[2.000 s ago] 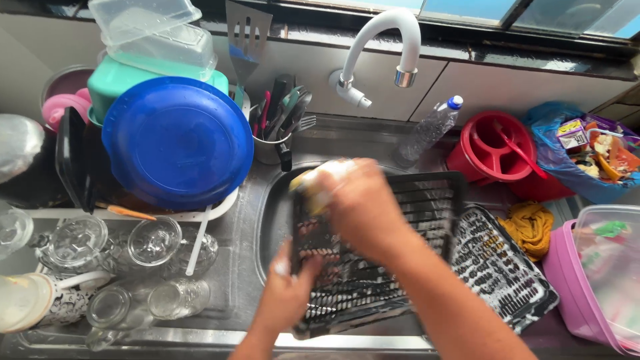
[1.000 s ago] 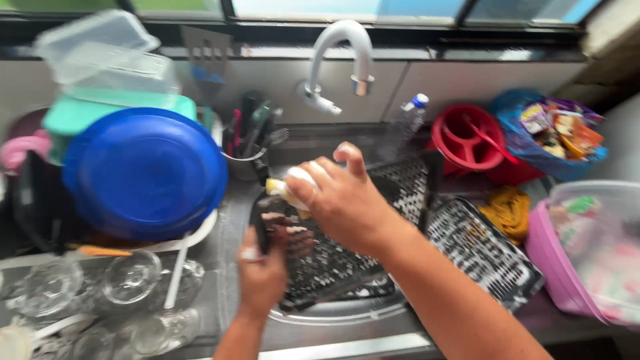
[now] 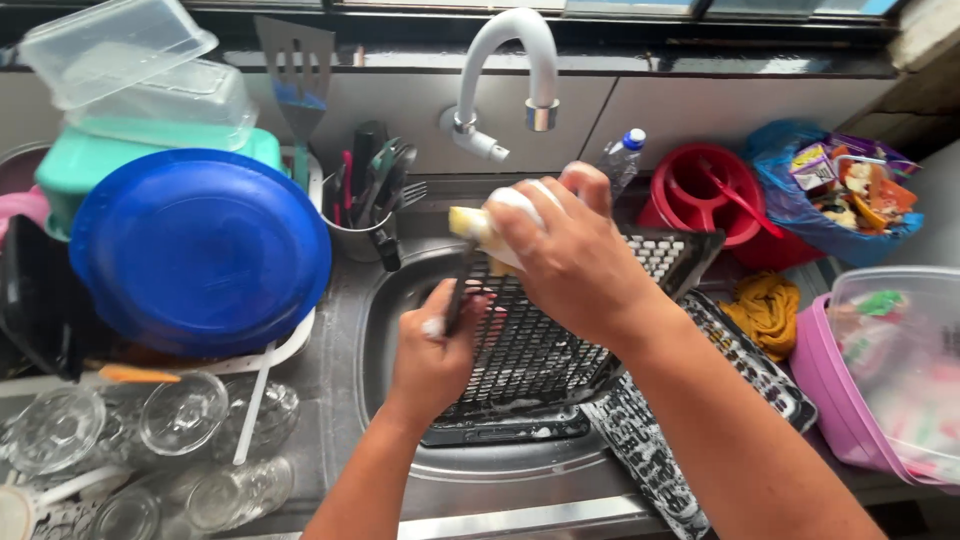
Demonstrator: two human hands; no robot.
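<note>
My left hand (image 3: 439, 349) grips the near left edge of a black perforated plastic basket (image 3: 525, 345), which is tilted over the steel sink basin (image 3: 375, 360) and streaked with suds. A yellow sponge (image 3: 480, 229), foamy, is held in my right hand (image 3: 570, 255) against the basket's upper left edge. Foam covers the fingers of my right hand. A second black perforated piece (image 3: 660, 465), soapy, lies on the counter right of the basin, partly behind my right forearm.
A white faucet (image 3: 510, 67) arches behind the basin. Left stand a blue plastic bowl (image 3: 199, 251), a cutlery holder (image 3: 364, 236) and glasses (image 3: 184, 412). Right are a plastic bottle (image 3: 619, 165), red container (image 3: 705, 195), yellow cloth (image 3: 765, 311), blue bag of scraps (image 3: 795, 172) and pink tub (image 3: 832, 397).
The black basket has changed its tilt in my hands, and the sponge has moved along it to its upper left edge. Both hands keep their holds.
</note>
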